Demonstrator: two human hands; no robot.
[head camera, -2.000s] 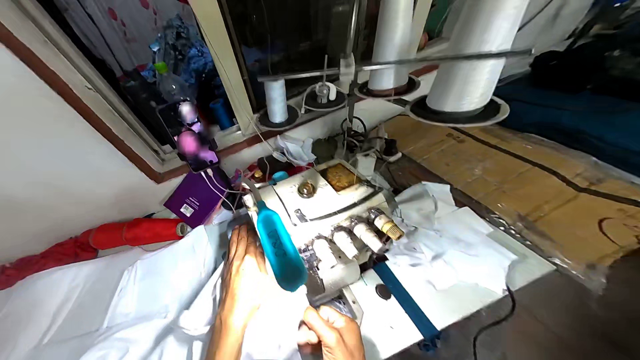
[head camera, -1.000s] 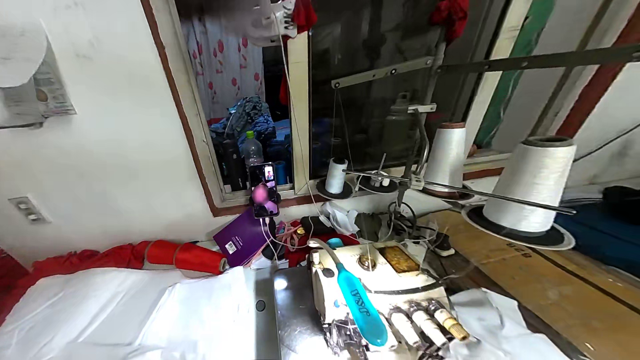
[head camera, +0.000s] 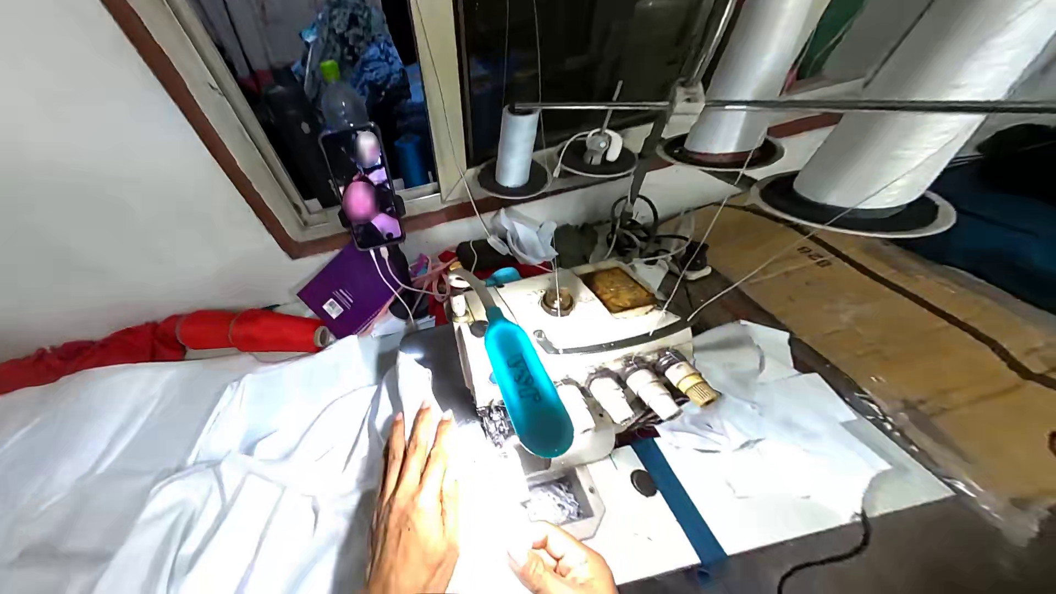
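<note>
My left hand (head camera: 417, 495) lies flat, palm down, on white fabric (head camera: 264, 470) just left of the sewing machine. My right hand (head camera: 565, 561), at the bottom edge, pinches the edge of that fabric between thumb and fingers. The overlock sewing machine (head camera: 586, 330) has a row of tension knobs (head camera: 656, 389) across its front. A teal lamp (head camera: 528, 388) on a bent neck reaches over it, hiding part of the needle area. Below sits a small tray (head camera: 561, 503) with white scraps. Thread runs up from the machine towards the cones.
White fabric pieces (head camera: 759, 429) lie right of the machine. Large thread cones (head camera: 891, 148) and a small spool (head camera: 517, 148) stand behind on a rack. A phone (head camera: 363, 186), a purple packet (head camera: 351, 289) and a red thread cone (head camera: 256, 330) are at the back left.
Both hands, out of view one second ago, are at the fabric beside the machine again. The view has tilted down.
</note>
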